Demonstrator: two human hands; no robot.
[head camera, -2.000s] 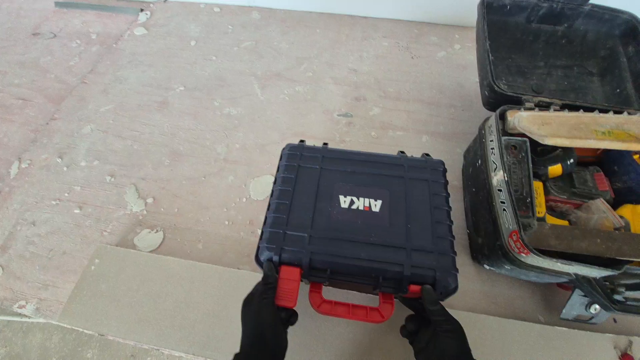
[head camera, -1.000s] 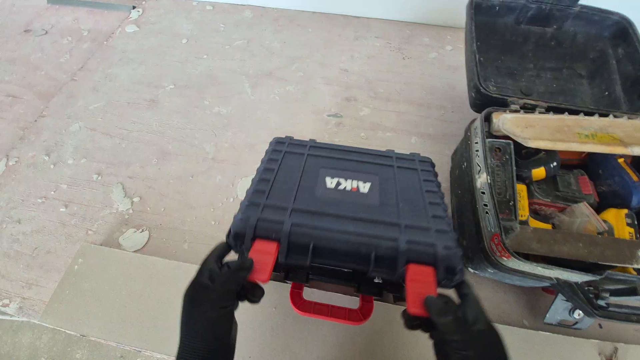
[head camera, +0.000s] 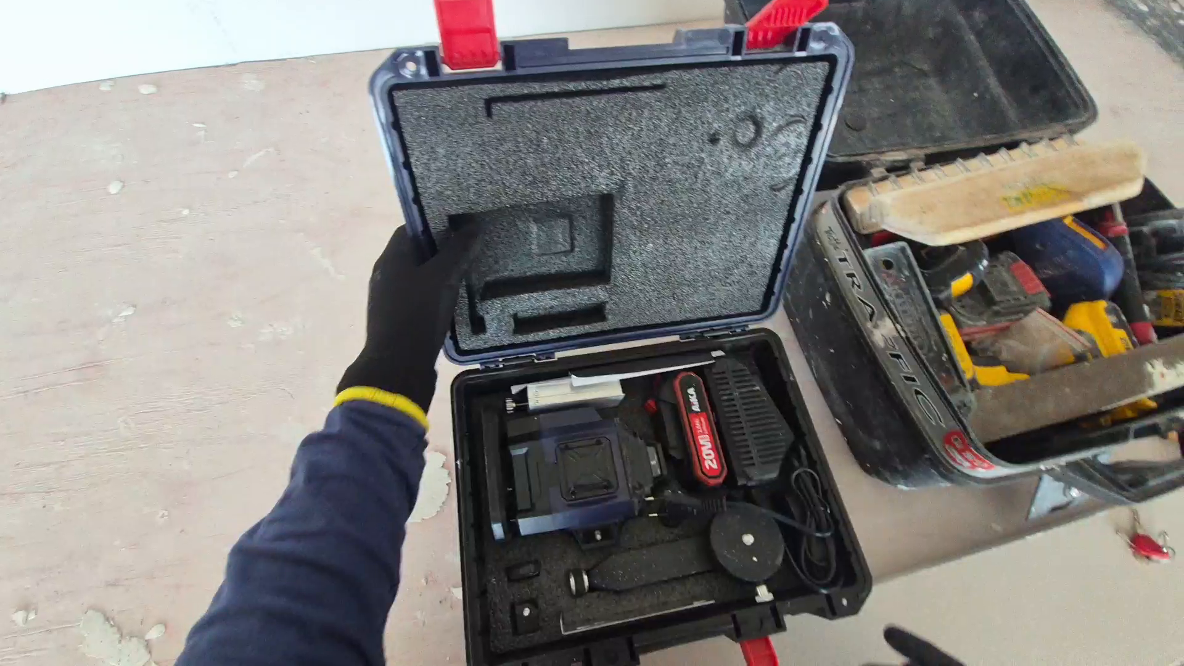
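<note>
A dark blue AiKA plastic case stands open on the floor, its foam-lined lid (head camera: 703, 231) raised. My left hand (head camera: 416, 296), in a black glove, grips the lid's left edge, fingers over the grey foam. In the black foam base lie a laser level (head camera: 583, 467), a red and black battery pack (head camera: 701, 430), a charger (head camera: 751, 416) with a coiled cord (head camera: 812, 518), and a black mount with a round disc (head camera: 747, 544). My right hand (head camera: 916, 647), also gloved, shows only its fingertips at the bottom edge, right of the case, apart from it; what it does is hidden.
At the right stands an open black toolbox (head camera: 860, 407) with a wooden-backed tool (head camera: 1008, 190), yellow and black power tools and a metal blade or bar (head camera: 1082, 388). A small red object (head camera: 1147, 546) lies near it. Dried plaster spots (head camera: 111, 638) mark the floor; a white wall (head camera: 185, 37) is behind.
The case was closed, with both hands at its red latches; now its lid is up and the contents show. My left hand has moved to the lid's edge, and my right hand is off the latch.
</note>
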